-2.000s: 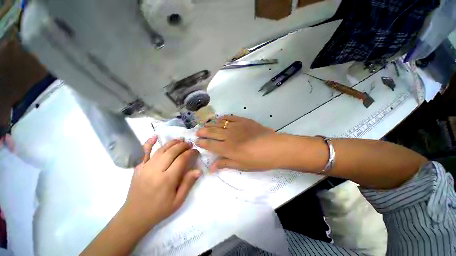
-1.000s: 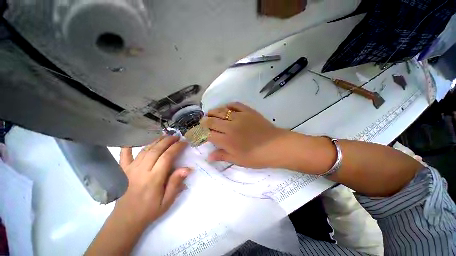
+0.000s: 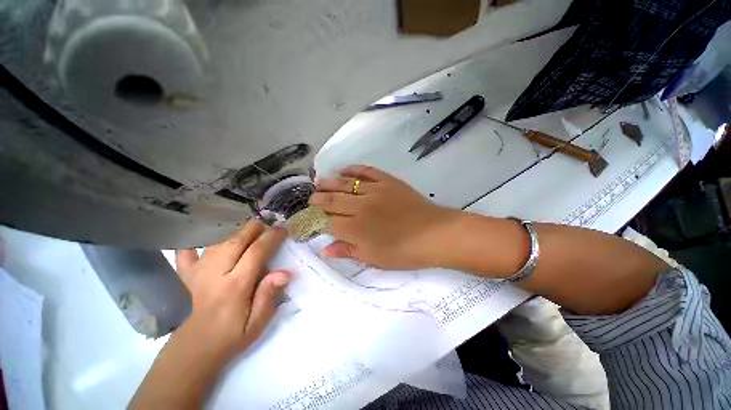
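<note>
A thin white fabric piece (image 3: pixel 353 296) lies on the white table under the needle area of the off-white sewing machine (image 3: pixel 264 72). A curved line shows on the fabric. My left hand (image 3: pixel 228 284) rests on the fabric left of the needle area, fingertips close to the foot, fingers a little spread. My right hand (image 3: pixel 385 216) lies palm down to the right, fingertips beside a small tan block (image 3: pixel 308 223) by the foot. The presser foot and needle are mostly hidden by the machine head and my fingers.
Right of my right hand lie black thread snips (image 3: pixel 449 126), a thin grey metal strip (image 3: pixel 407 100) and a wooden-handled tool (image 3: pixel 565 147). Dark blue checked cloth (image 3: pixel 617 56) hangs at the back right. A printed ruler scale (image 3: pixel 613 188) runs along the table edge. White cloth (image 3: pixel 20 336) lies far left.
The machine head looms larger as the view has moved closer. Both hands sit farther apart than at first, with the tan block more exposed and more curved line showing on the fabric.
</note>
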